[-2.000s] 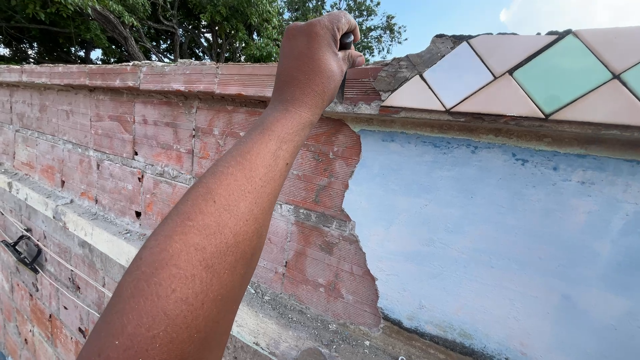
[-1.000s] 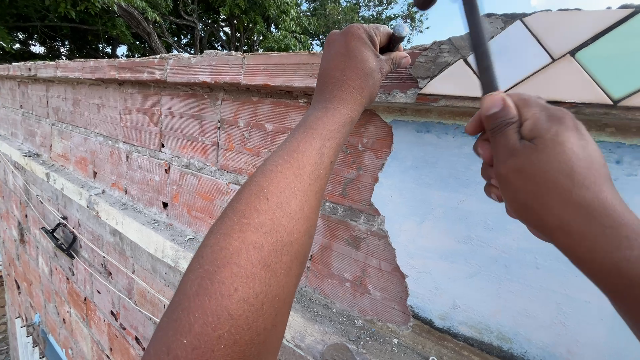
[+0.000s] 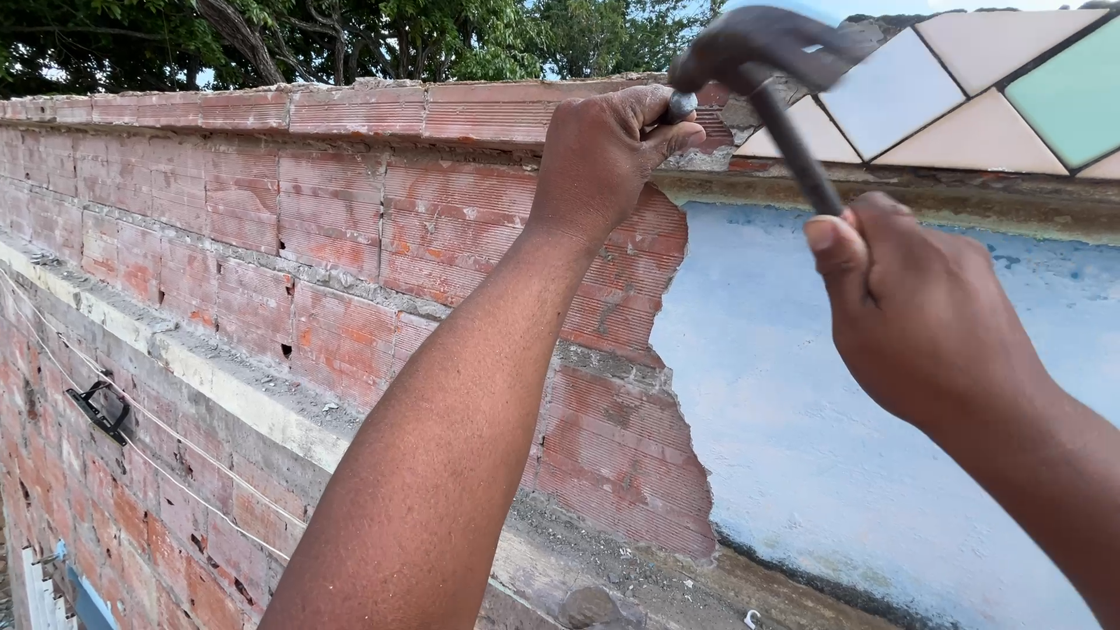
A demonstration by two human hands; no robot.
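My left hand is closed around a metal chisel, whose rounded struck end shows between thumb and fingers at the top course of the brick wall. The chisel's tip is hidden. My right hand grips the handle of a claw hammer; its blurred head is at the chisel's end, though contact cannot be told. Just right of the chisel, the wall top carries diamond-laid ceramic tiles in white, pale pink and green, with broken mortar at their edge.
Bare hollow bricks run left below the coping, and blue-painted plaster with a ragged edge covers the right. A mortar ledge crosses lower down. On the left hang white cables and a black bracket. Trees stand behind.
My right hand, out of view two seconds ago, has come in from the right with the hammer. The hammer head has come down beside my left hand, which still holds the chisel at the wall top.
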